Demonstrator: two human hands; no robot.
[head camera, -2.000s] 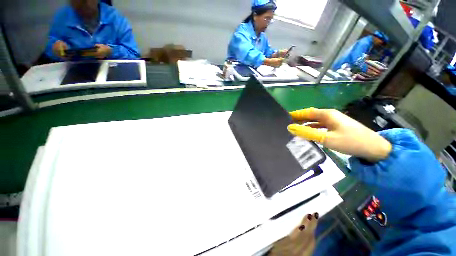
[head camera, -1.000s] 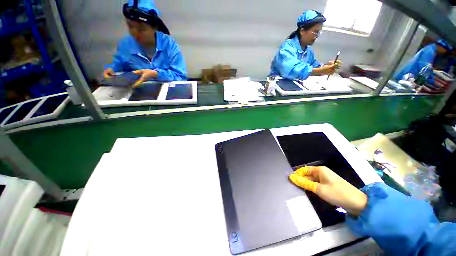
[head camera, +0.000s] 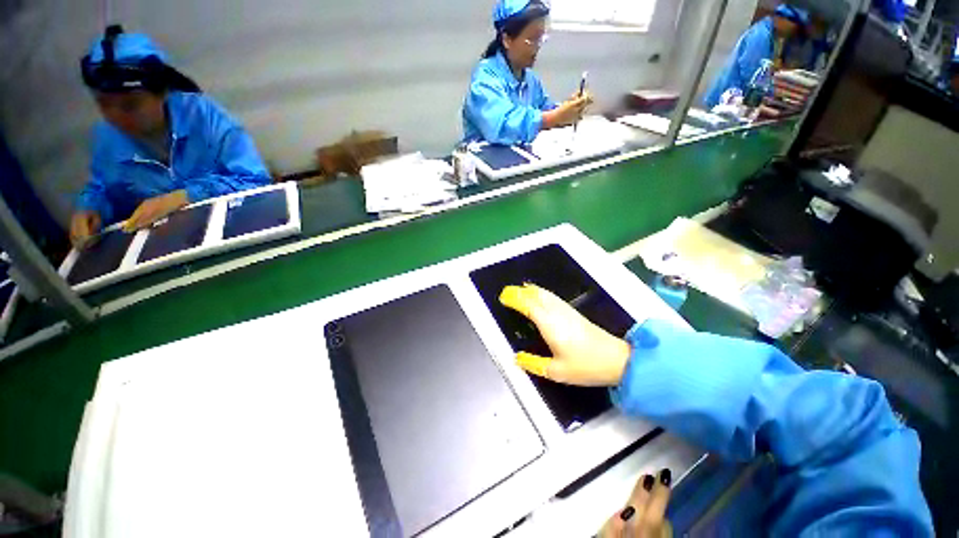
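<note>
A dark grey tablet (head camera: 442, 405) lies back side up on the white foam tray (head camera: 210, 420), camera lenses at its upper left corner. To its right, a glossy black tablet (head camera: 563, 275) lies screen up in a tray pocket. My right hand (head camera: 568, 342), with yellow finger cots, is over the black tablet, thumb and fingers apart. I cannot tell if the fingertips press on the glass. Bare fingers with dark nails, seemingly my left hand (head camera: 644, 510), show at the bottom by the tray's front edge, mostly cut off. Their grip is unclear.
A green line edge (head camera: 421, 236) runs behind the tray. Beyond it are three workers in blue, a white tray with dark tablets (head camera: 200, 226) and papers (head camera: 405, 184). Right are a light-blue container (head camera: 670, 289), pale sheets (head camera: 699, 257) and crumpled clear plastic (head camera: 783, 299).
The grey tablet was tilted up in my right hand, then lowered toward the tray. It now lies flat and released. My right hand has moved over the black tablet.
</note>
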